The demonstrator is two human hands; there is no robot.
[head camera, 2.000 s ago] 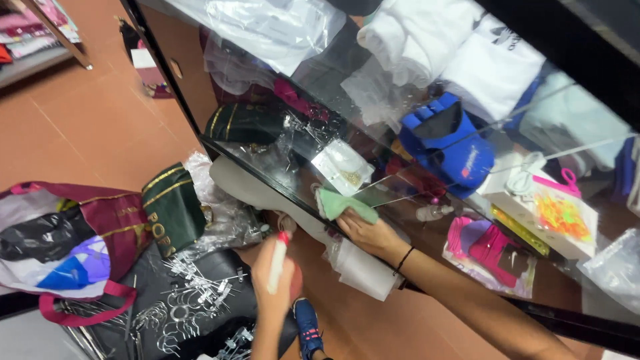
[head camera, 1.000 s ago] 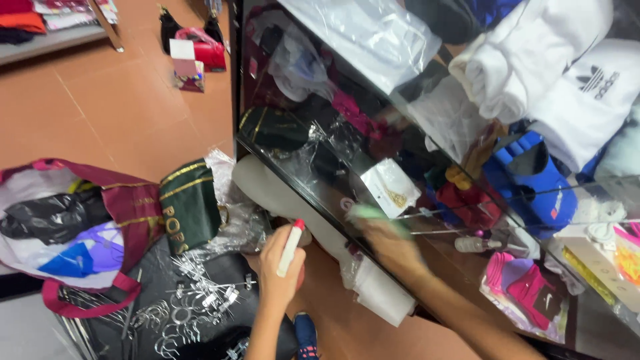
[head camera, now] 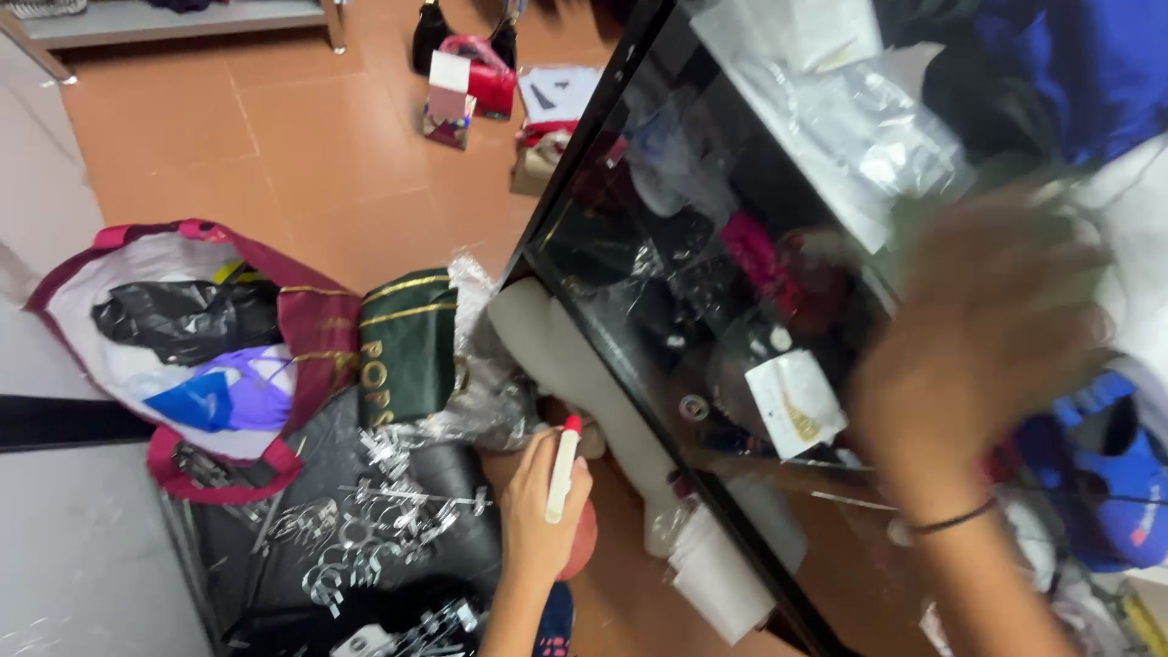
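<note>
My left hand [head camera: 543, 502] is at the bottom centre, closed around a white spray bottle or marker-like tube [head camera: 562, 470] with a red tip. Blurred by motion, my right hand [head camera: 976, 338] is over the glass top of a black-framed display case [head camera: 630, 392] at the right; greenish cloth [head camera: 1049, 214] shows at its fingers, and a dark band circles the wrist. Left of that hand, a white card with a gold-coloured item [head camera: 796, 404] lies in the case or on its glass, I cannot tell which. A clear plastic packet [head camera: 839, 109] is above it.
Clear hangers and clips [head camera: 365, 538] lie on a black seat at lower left, beside an open maroon bag [head camera: 315, 319] and a dark green bag [head camera: 411, 342]. A red handbag [head camera: 491, 87] is on the tiled floor. Blue items [head camera: 1095, 474] are at the right.
My right hand has moved from the case's front edge farther over the glass, with the green cloth. My left hand still holds the red-tipped object. The view has shifted left.
</note>
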